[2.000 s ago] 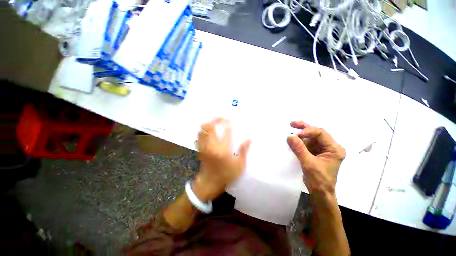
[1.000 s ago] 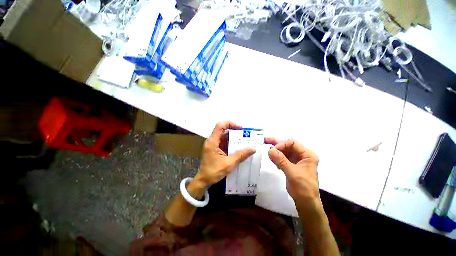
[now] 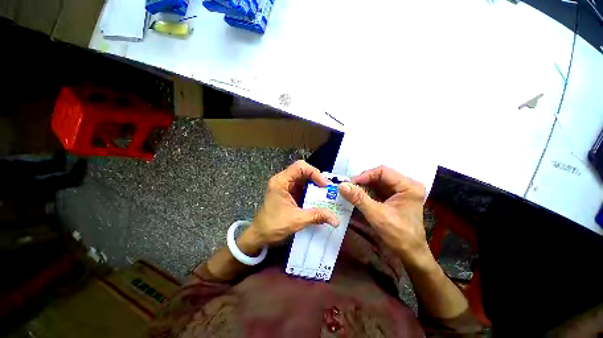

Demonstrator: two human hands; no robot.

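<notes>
A slim white retail box with a small blue logo near its top end is held over my lap, below the table edge. My left hand grips its left side, with the thumb across the front. My right hand pinches the top right corner beside the logo with thumb and fingers. The dark slot of the hang tab shows between my fingertips. A white sheet overhangs the table edge behind my hands. Whether a small sticker or blade is at my right fingertips I cannot tell.
The white tabletop spans the top. Blue-edged boxes, a yellow item and a flat white pad lie at its left. A red plastic stool stands on the speckled floor. A brown carton is at lower left.
The view has tilted down. The box has come closer to my body, off the table edge. My right hand has moved onto its top end; my left hand still holds it.
</notes>
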